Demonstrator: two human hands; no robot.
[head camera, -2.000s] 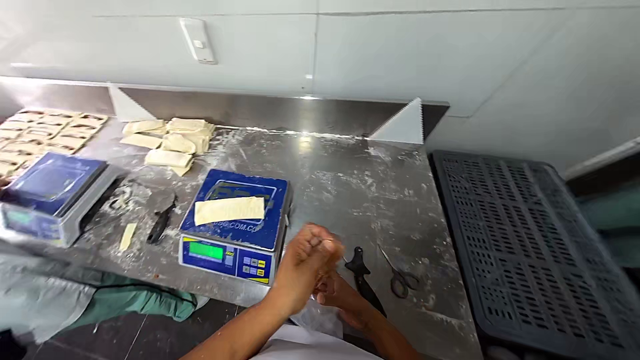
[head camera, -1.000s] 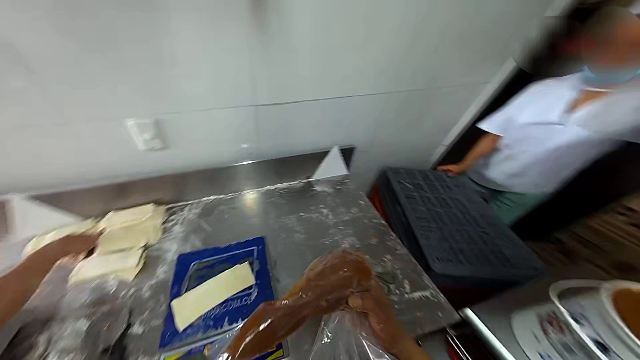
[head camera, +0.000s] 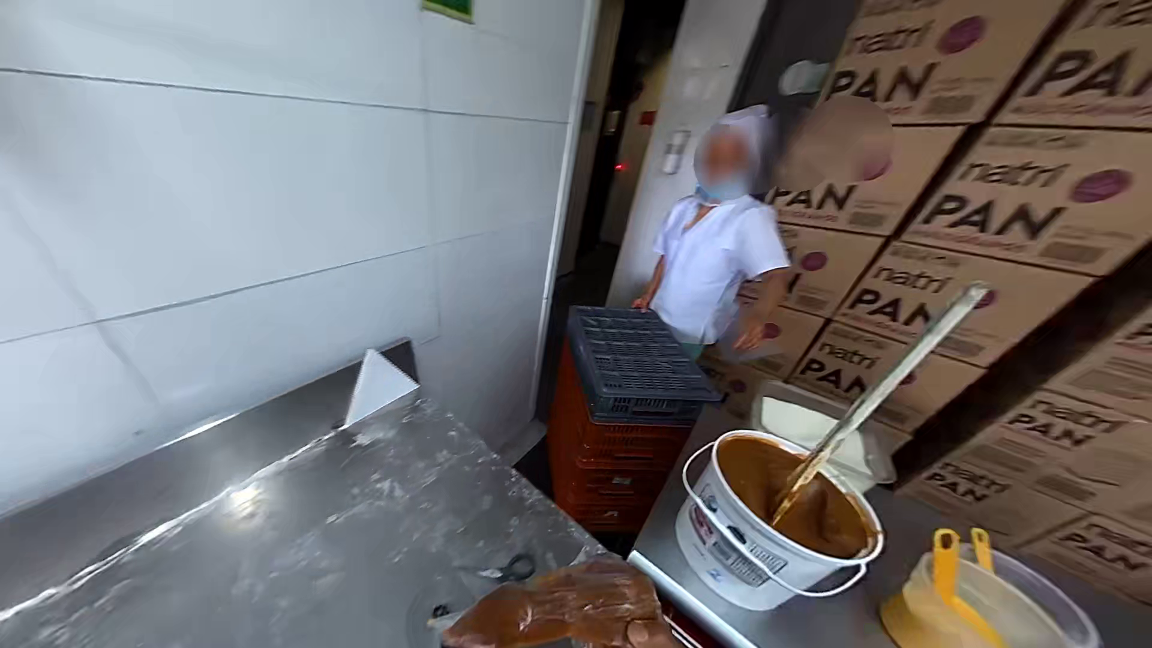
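At the bottom edge, my left hand (head camera: 558, 605) is covered in clear, crinkled plastic, low over the steel table (head camera: 297, 531). Its fingers are blurred and partly cut off, so its grip is unclear. What seems to be my right hand (head camera: 650, 632) shows only as a small part against the plastic; whether it grips the film cannot be told. Scissors (head camera: 515, 569) with dark handles lie on the floury table just above my left hand. To the right stands a white bucket (head camera: 742, 567) of brown paste, with a long spatula or paddle (head camera: 886, 387) leaning in it.
A dark plastic crate (head camera: 639, 360) tops orange crates (head camera: 616, 472) beyond the table corner. A person (head camera: 715, 261) in white stands behind them. Right of the bucket are a tub with yellow-handled tools (head camera: 954, 594) and a pale container (head camera: 801, 427). Cardboard boxes (head camera: 999, 207) are stacked behind.
The view has swung far right; the scale and dough pieces are out of sight. Two seconds ago my left hand looked bare; it is now in plastic. The person's other arm now shows, held out low.
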